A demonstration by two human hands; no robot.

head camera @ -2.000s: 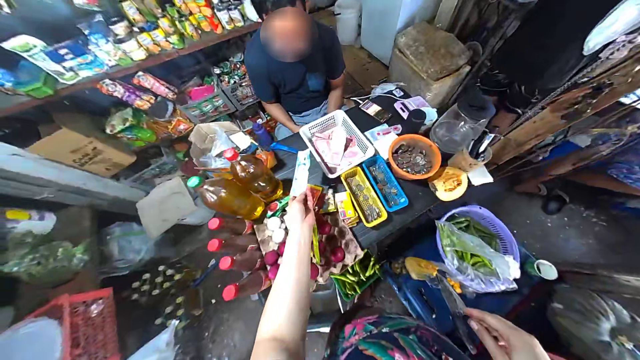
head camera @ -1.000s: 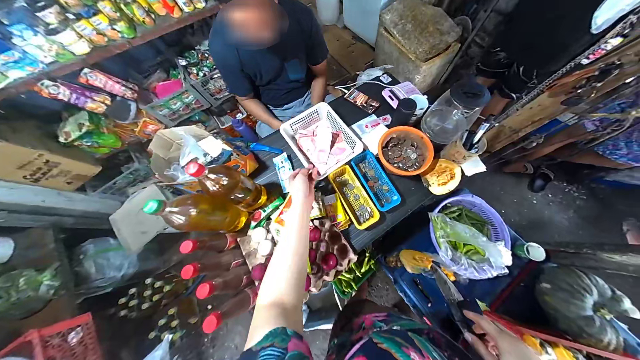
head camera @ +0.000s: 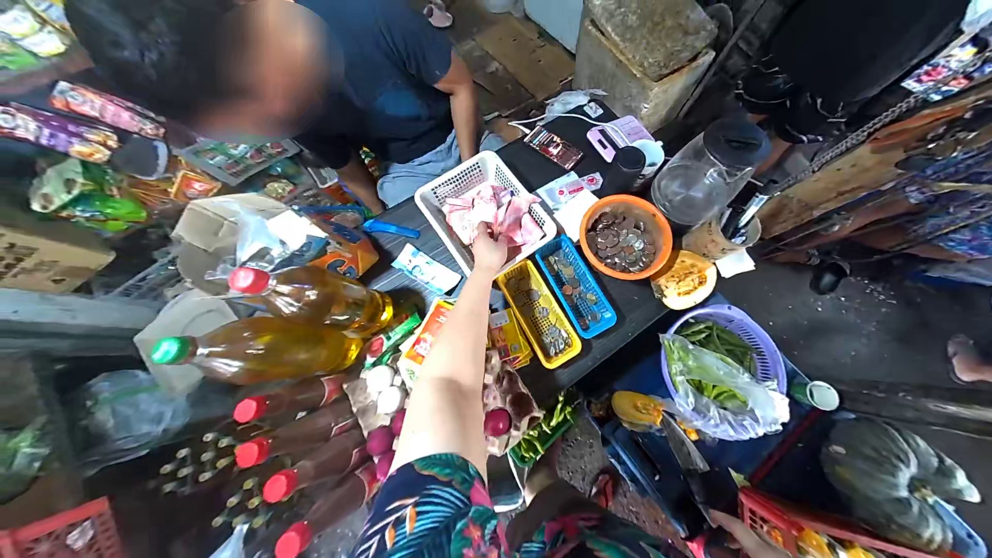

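Note:
My left hand (head camera: 490, 246) reaches into the white plastic basket (head camera: 428, 203), its fingers on the pink banknotes (head camera: 518, 220) lying there. A blue-and-white packet (head camera: 425, 268) lies on the dark table left of my forearm. My right hand (head camera: 745, 536), at the lower edge, is partly cut off by the frame; it holds the dark handle of a knife (head camera: 686, 446), whose blade points up beside a cut piece of squash (head camera: 637, 408). Next to the white basket stand a yellow tray (head camera: 541, 311) and a blue tray (head camera: 575, 287) with coins, and an orange bowl (head camera: 626, 237) of coins.
Oil bottles (head camera: 267, 350) and several red-capped bottles (head camera: 280, 486) lie at left. Eggs (head camera: 390, 400) sit below my forearm. A purple basket (head camera: 763, 341) of green vegetables and a whole squash (head camera: 883, 480) are at right. A person (head camera: 380, 70) sits across the table.
My left hand has moved from above the packet into the white basket. The packet, held in my left hand two seconds ago, now lies on the table. The view has come closer to the table.

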